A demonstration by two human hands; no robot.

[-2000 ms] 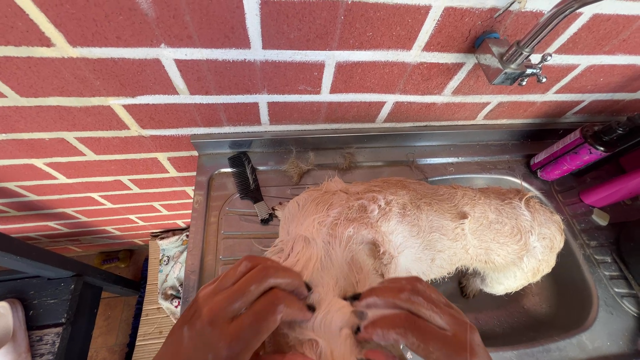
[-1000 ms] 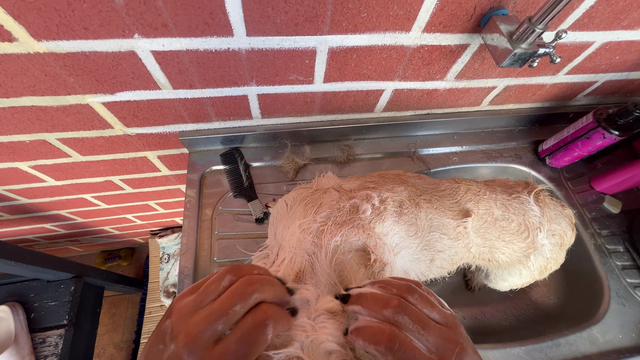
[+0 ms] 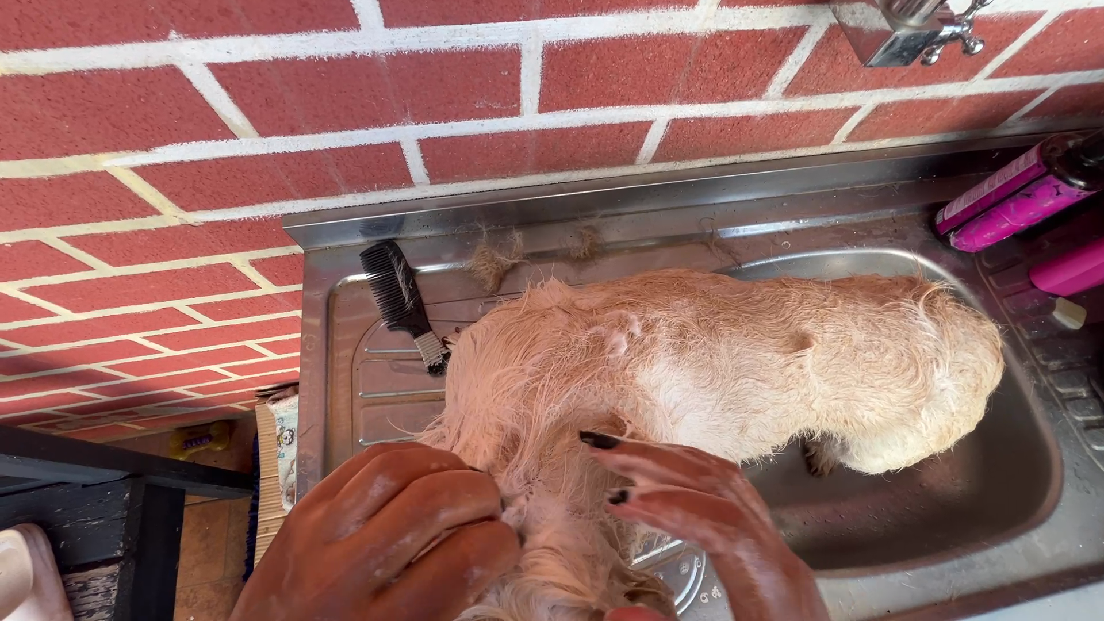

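A wet, light tan dog stands along a stainless steel sink, its head end low in the middle of the view and its hindquarters over the basin at right. My left hand lies against the fur at the left of the neck, fingers curled; whether they grip hair is hidden. My right hand is at the other side of the neck, fingers apart, fingertips at the fur. A black comb with hair in its teeth lies on the drainboard, left of the dog.
Hair clumps lie on the drainboard. The basin is under the hindquarters. Pink bottles stand at right, near a small pale piece. A tap juts from the painted brick wall. Dark wooden furniture is at lower left.
My right hand's fingers have spread and lifted partly off the neck fur, where both hands were close together a second ago. My left hand remains at the neck.
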